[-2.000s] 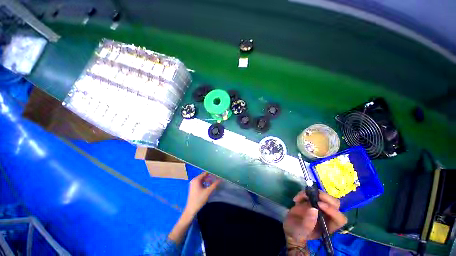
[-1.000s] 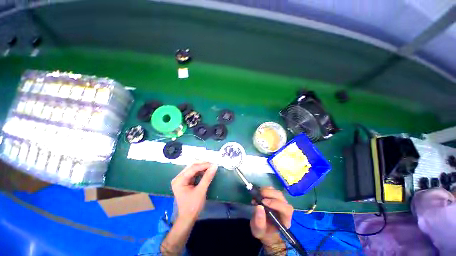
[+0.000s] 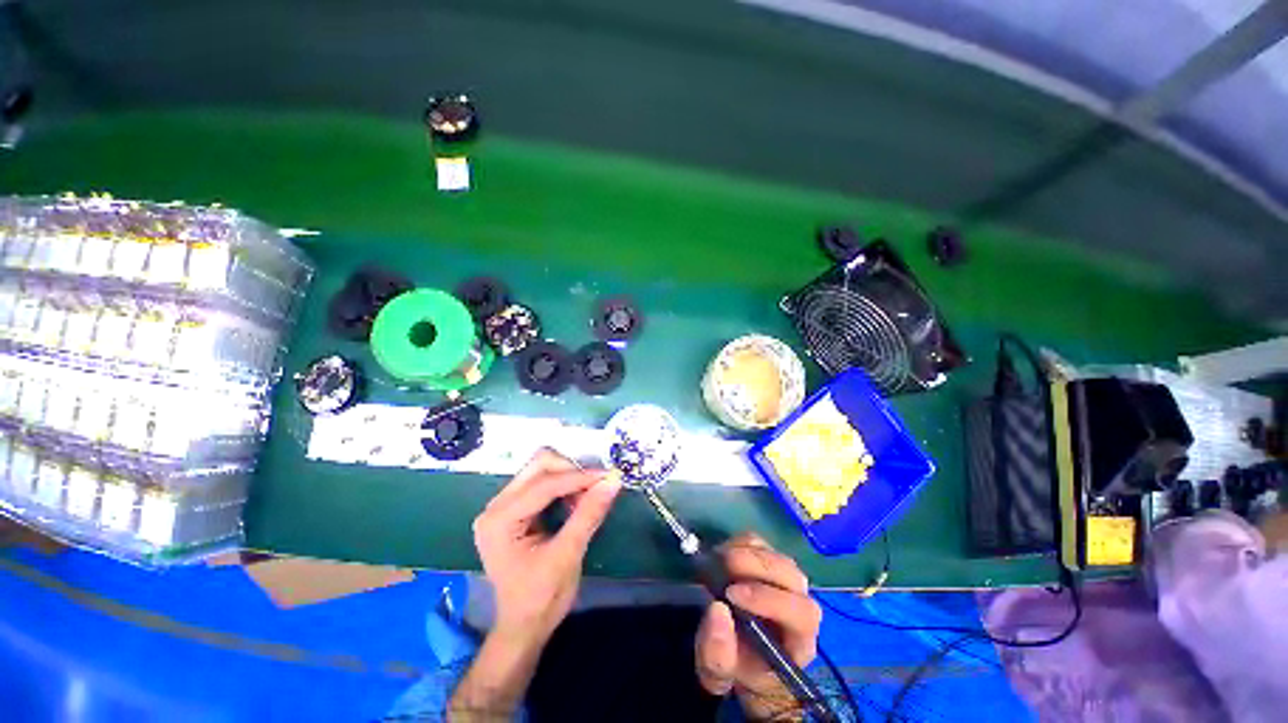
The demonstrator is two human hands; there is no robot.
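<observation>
A white round board (image 3: pixel 643 441) with dark spots lies on the white strip (image 3: pixel 544 446). My right hand (image 3: pixel 760 617) holds the soldering iron (image 3: pixel 764 638) like a pen, and its metal tip meets the near edge of the board. My left hand (image 3: pixel 541 541) has thumb and forefinger closed together at the board's lower left edge. Whether a small part or wire is between those fingertips cannot be made out. The green solder spool (image 3: pixel 424 339) stands at the left behind the strip.
Blister trays (image 3: pixel 134 374) are stacked at far left. Black discs (image 3: pixel 545 367) lie around the spool. A round tin (image 3: pixel 753 383), blue tray (image 3: pixel 904 487) with yellow sponge, fume fan (image 3: pixel 879 322) and soldering station (image 3: pixel 1095 473) are at right. A person's pink sleeve (image 3: pixel 1226 593) shows at far right.
My left hand has come up from below the bench edge to the board. My right hand has brought the iron's tip from beside the blue tray to the board. The view has shifted right.
</observation>
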